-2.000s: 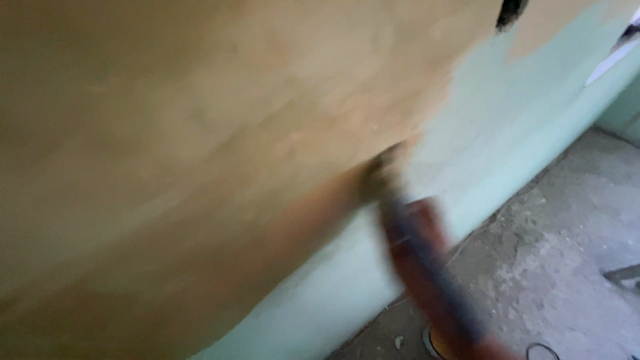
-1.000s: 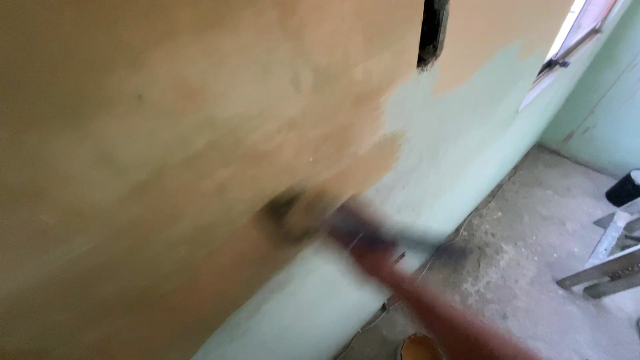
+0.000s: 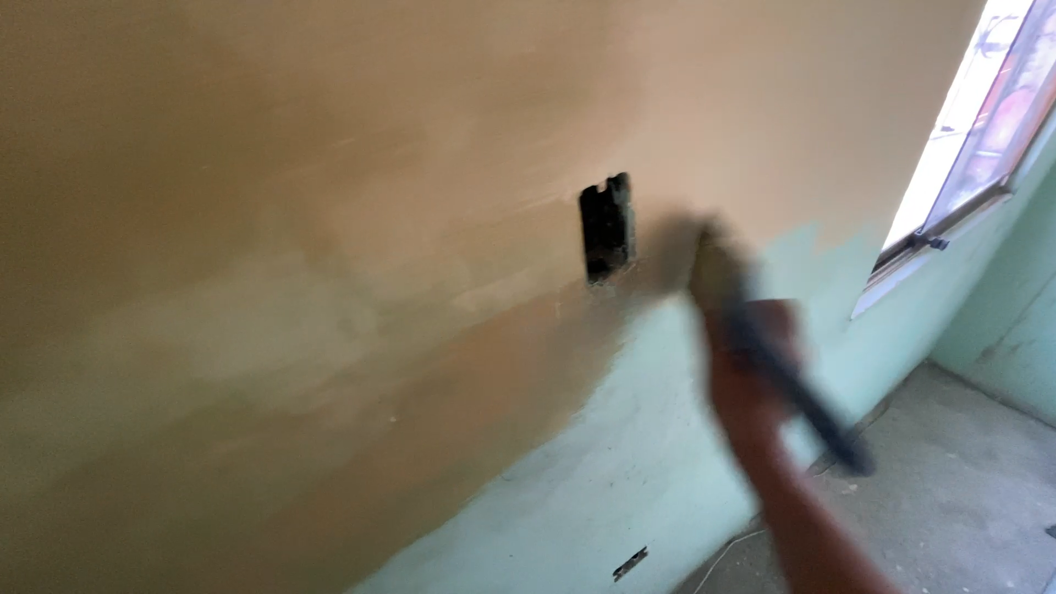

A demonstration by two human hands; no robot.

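My right hand (image 3: 755, 363) is shut on a paintbrush (image 3: 726, 276) with a dark handle that slants down to the right. The brush, blurred by motion, is at the wall just right of a black rectangular recess (image 3: 606, 231), at the lower edge of the tan paint. Tan paint (image 3: 462, 371) covers the upper and left wall, darker in streaks. Below it the wall is pale green (image 3: 569, 495). My left hand is not in view.
A window (image 3: 965, 148) with a dark lower frame is at the upper right. A narrow slot (image 3: 630, 564) sits low in the green wall. The concrete floor (image 3: 957, 470) meets the wall at the lower right, where a thin wire (image 3: 726, 553) lies.
The brush in my right hand has moved right along the wall, from left of and below the recess to its right side. The view has shifted, and the orange-filled container and metal legs have left it.
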